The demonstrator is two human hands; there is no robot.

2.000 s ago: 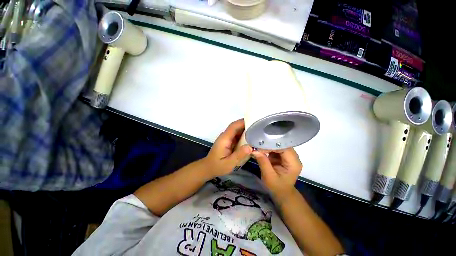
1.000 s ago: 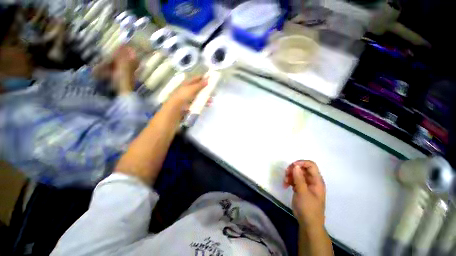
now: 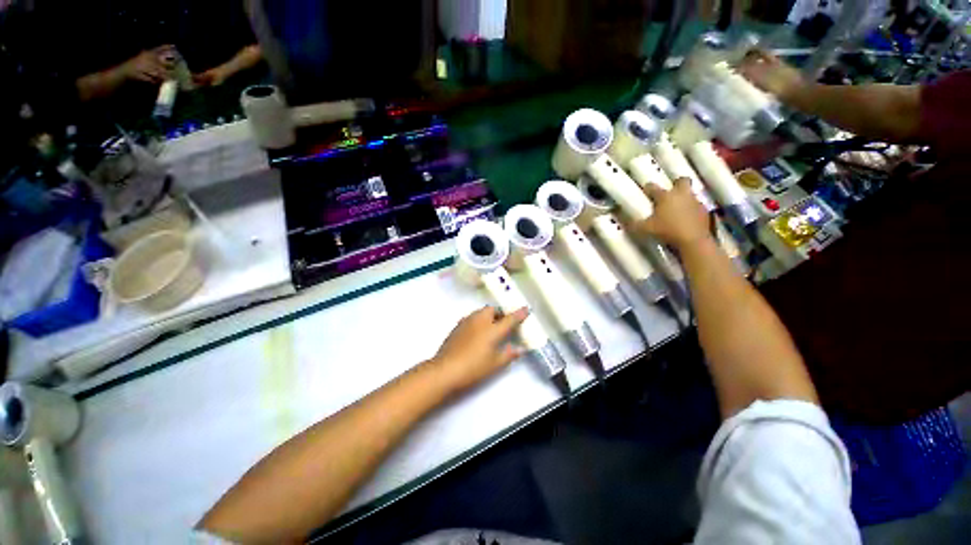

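Observation:
Cream hair dryers with silver-grey front rings lie side by side on the white work surface [image 3: 330, 373]. My left hand [image 3: 474, 349] touches the handle of the nearest hair dryer [image 3: 482, 247], its index finger over the handle; whether it grips is unclear. My right hand [image 3: 676, 216] is farther right, curled around the upper handle of another hair dryer [image 3: 586, 132]. That one lies farther back, partly over the row. My right palm and fingers hide part of its handle and the ones beside it.
More hair dryers [image 3: 40, 415] lie at the left edge. Behind are a cream bowl [image 3: 158, 271], blue bin [image 3: 66, 303] and black-purple boxes [image 3: 367, 202]. At the right another person's arm [image 3: 852, 110] reaches over dryers. More hands show at the top left.
The view has swung right to the other row. My left hand has left the dryer at the left row and is at this row's near handle. My right hand now reaches onto a dryer.

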